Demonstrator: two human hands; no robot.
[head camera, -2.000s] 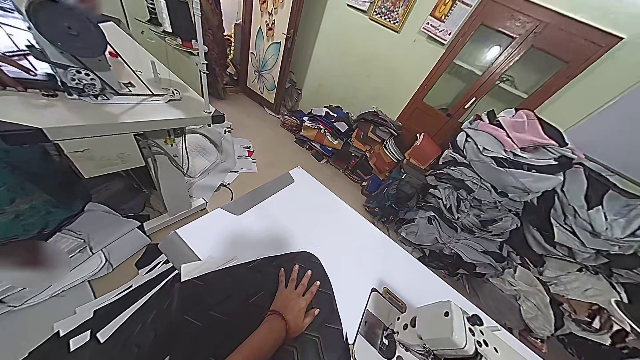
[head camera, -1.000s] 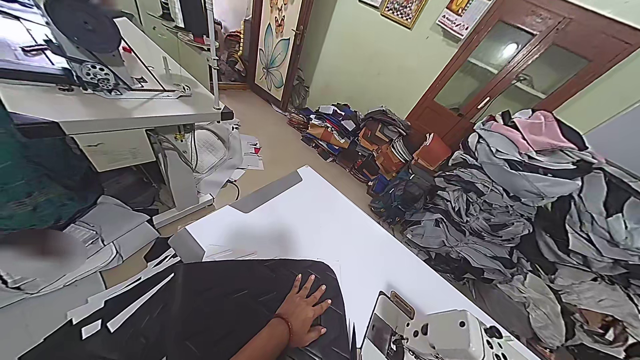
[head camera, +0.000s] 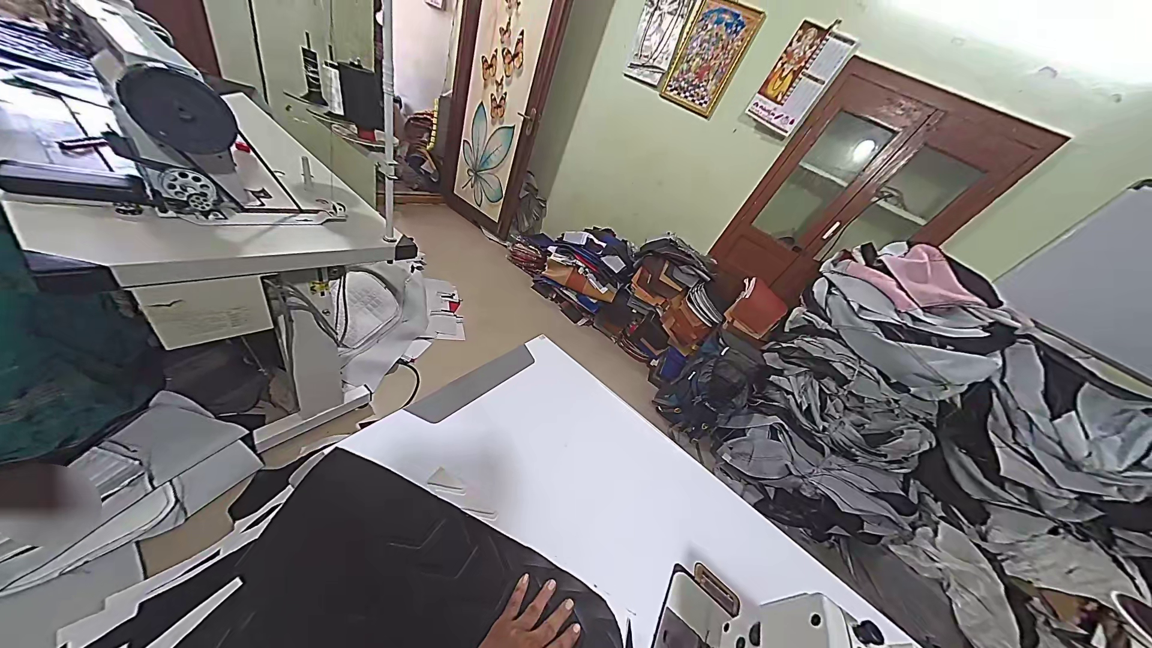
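Note:
My left hand (head camera: 533, 621) lies palm down at the bottom of the head view, on a large black padded sheet (head camera: 360, 540) with stitched angled lines. Its fingers are a little apart and grip nothing; the wrist is cut off by the lower edge. The black sheet covers the near left part of a white table (head camera: 585, 459). Just right of the hand stands the head of a white sewing machine (head camera: 792, 621), partly cut off. Small pale scraps (head camera: 445, 480) lie beyond the sheet's far edge. My right hand is not in view.
Another sewing machine (head camera: 180, 117) stands on a table at the left. Bundled pieces (head camera: 621, 288) lie along the wall. Grey and black fabric (head camera: 864, 405) is heaped at the right. Pale cut pieces (head camera: 171, 468) lie at the lower left.
The black sheet has shifted and turned on the table, and pale scraps now show beside it. My left hand is lower in view, with its forearm out of frame.

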